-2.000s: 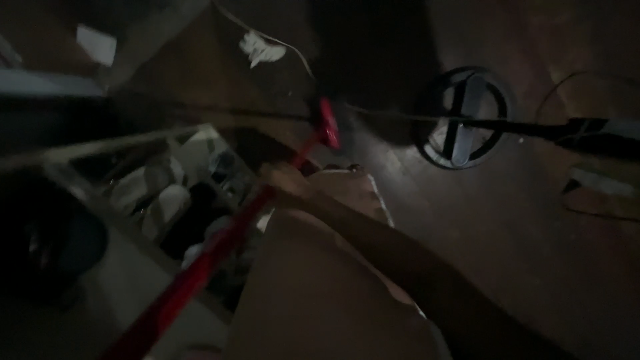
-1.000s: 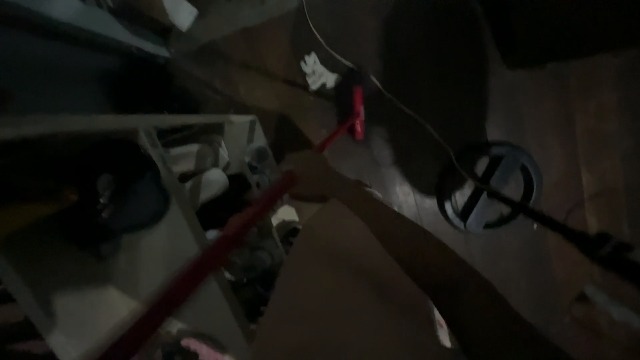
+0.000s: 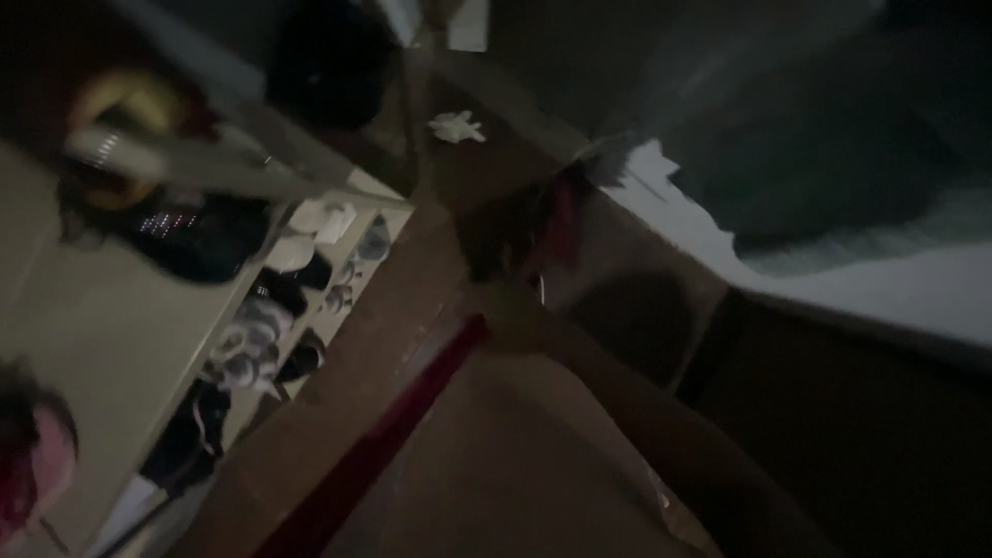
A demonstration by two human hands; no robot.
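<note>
The view is dark and blurred. My right hand (image 3: 508,316) is closed around the red pole (image 3: 387,434), which runs from the bottom edge up to the middle. Beyond the hand, a blurred red head (image 3: 564,221) shows near the floor. My right forearm reaches in from the lower right. My left hand is not in view. A crumpled white item (image 3: 457,126) lies on the floor past the red head.
At left stands a pale shelf unit (image 3: 46,287) holding shoes (image 3: 291,253) and dark items. A pale ragged-edged surface (image 3: 666,194) is at upper right, beside a dark greenish area. A dark low box-like shape (image 3: 845,411) fills the lower right.
The view has swung a lot; the round black-framed object on the floor is out of view. My right hand stays on the red pole.
</note>
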